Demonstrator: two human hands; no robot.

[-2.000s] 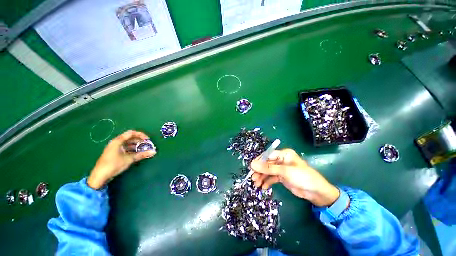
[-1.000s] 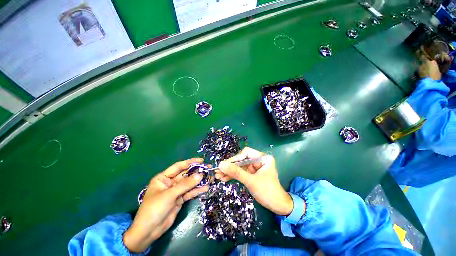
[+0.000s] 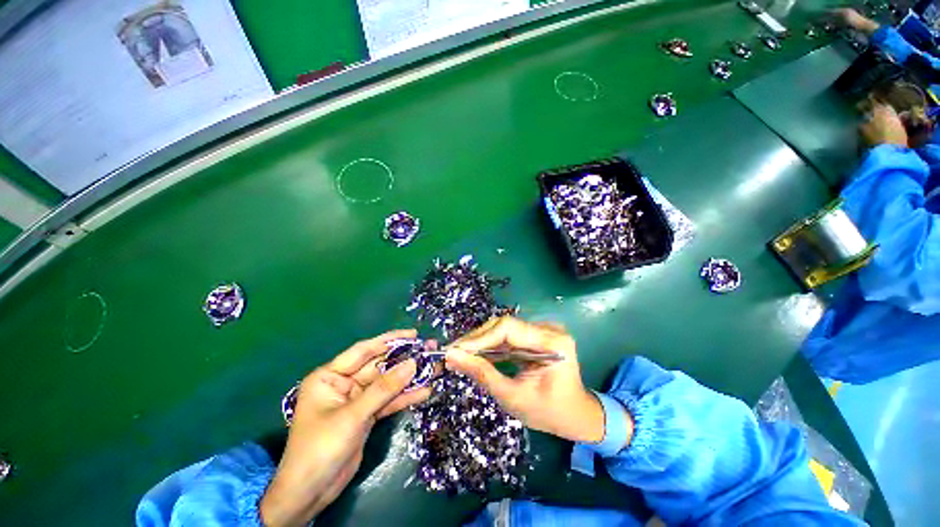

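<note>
My left hand (image 3: 335,417) holds a round assembly (image 3: 410,362), silver and dark, between thumb and fingers above the mat. My right hand (image 3: 531,376) is shut on slim tweezers (image 3: 515,356), whose tip points left and meets the right edge of the assembly. Whether the tip holds a small piece is too small to tell. A smaller heap of shiny metal pieces (image 3: 456,295) lies just behind the hands. A larger heap (image 3: 469,437) lies nearer me, partly under my right hand.
A black bin (image 3: 658,232) of metal pieces stands right of the heaps. Round assemblies (image 3: 224,304) (image 3: 401,229) lie on the green belt (image 3: 278,226); another (image 3: 720,275) lies near a spool in a yellowish frame (image 3: 825,247). A neighbour's blue sleeve (image 3: 892,226) shows at right.
My left hand has brought the round assembly from the left to the tweezers, and my right hand has moved off the heap. Over the last second, the belt assemblies have shifted slightly left.
</note>
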